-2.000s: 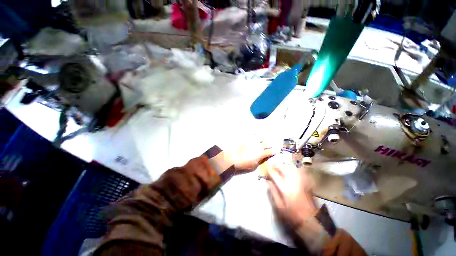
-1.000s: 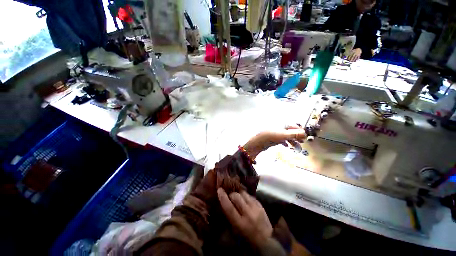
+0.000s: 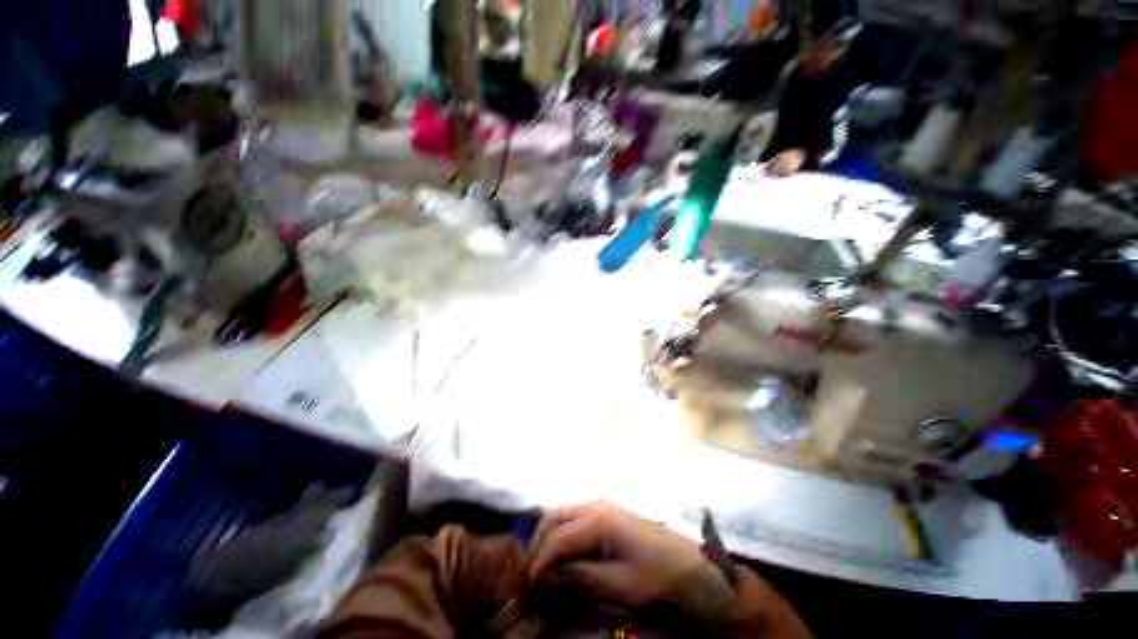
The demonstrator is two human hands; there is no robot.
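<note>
The frame is blurred. My right hand (image 3: 618, 556) is at the bottom centre, its curled fingers on the brown sleeve (image 3: 431, 587) of my left arm, near the cuff. My left hand cannot be made out; it is hidden behind my right hand or below the picture edge. White fabric (image 3: 499, 387) lies on the white table in front, its outline washed out by glare. The cream sewing machine (image 3: 861, 381) stands to the right, its needle area at its left end. Neither hand is at the needle.
A cream fabric heap (image 3: 399, 256) lies at back left beside a second machine (image 3: 225, 237). A blue crate (image 3: 187, 524) with pale cloth is below the table at left. Snips (image 3: 914, 524) lie right of the machine bed. A red bag (image 3: 1098, 481) is at far right. A person sits behind.
The view has swung right. My left hand was stretched toward the needle area one second ago and has drawn back out of sight. My right hand stays at the left sleeve, nearer the cuff.
</note>
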